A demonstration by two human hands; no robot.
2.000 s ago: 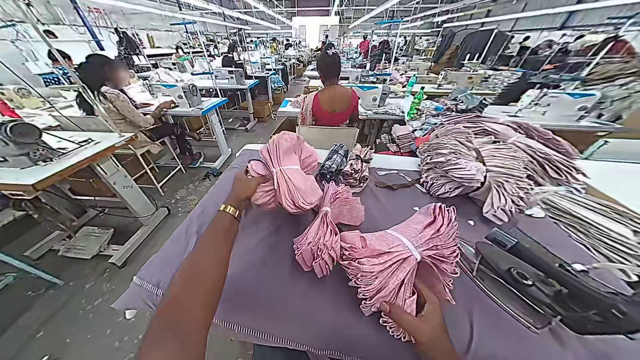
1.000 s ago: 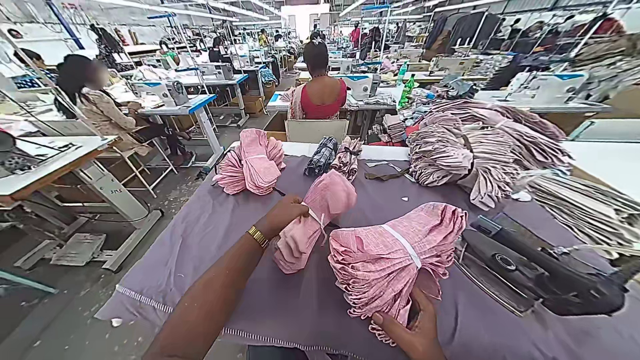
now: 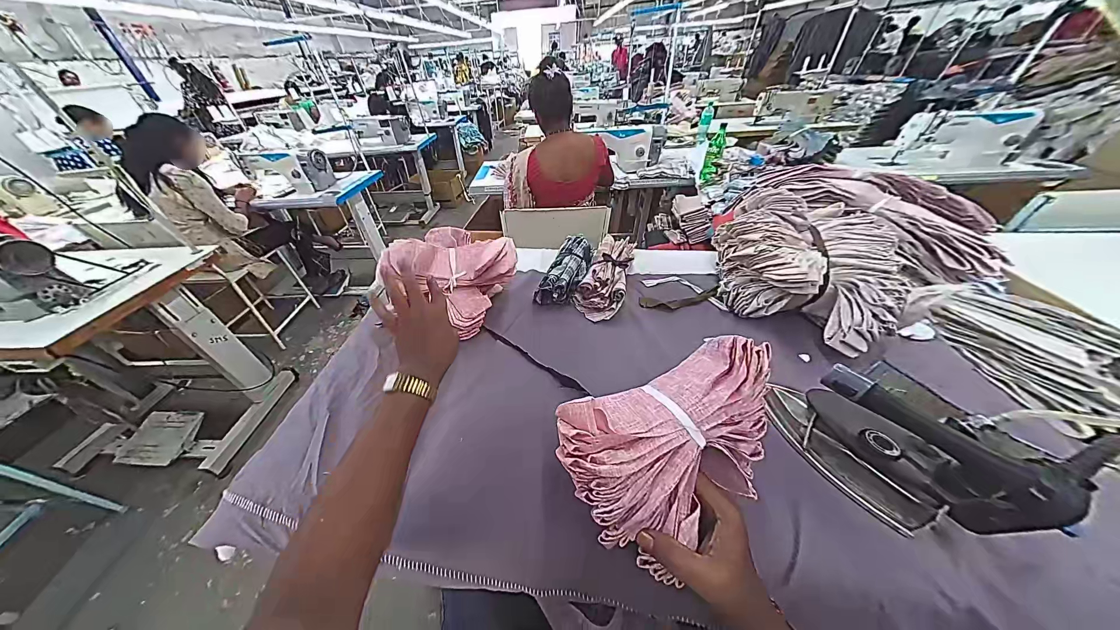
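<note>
My right hand (image 3: 713, 551) grips the lower edge of a pink fabric bundle (image 3: 634, 429) tied with a white strip, thumb on top of its folds. At the table's far left, my left hand (image 3: 418, 328) rests with fingers spread against the near side of other tied pink fabric pieces (image 3: 464, 276); whether it grips them cannot be told. A gold-toned watch is on the left wrist. A dark strip of cloth (image 3: 538, 363) lies between the pink bundles. Beyond it sit a small dark checked bundle (image 3: 564, 269) and a small beige-pink bundle (image 3: 604, 278).
A black electric iron (image 3: 910, 446) lies at the right of the cloth-covered table (image 3: 490, 490). Behind it are large tied fabric bundles (image 3: 805, 254) and stacked grey strips (image 3: 1032, 341). A person (image 3: 556, 149) sits just beyond the table; another person (image 3: 192, 192) sits at the left.
My left hand has moved the smaller pink bundle from the table's middle to the pink bundle at the far left. The right hand stays on its bundle.
</note>
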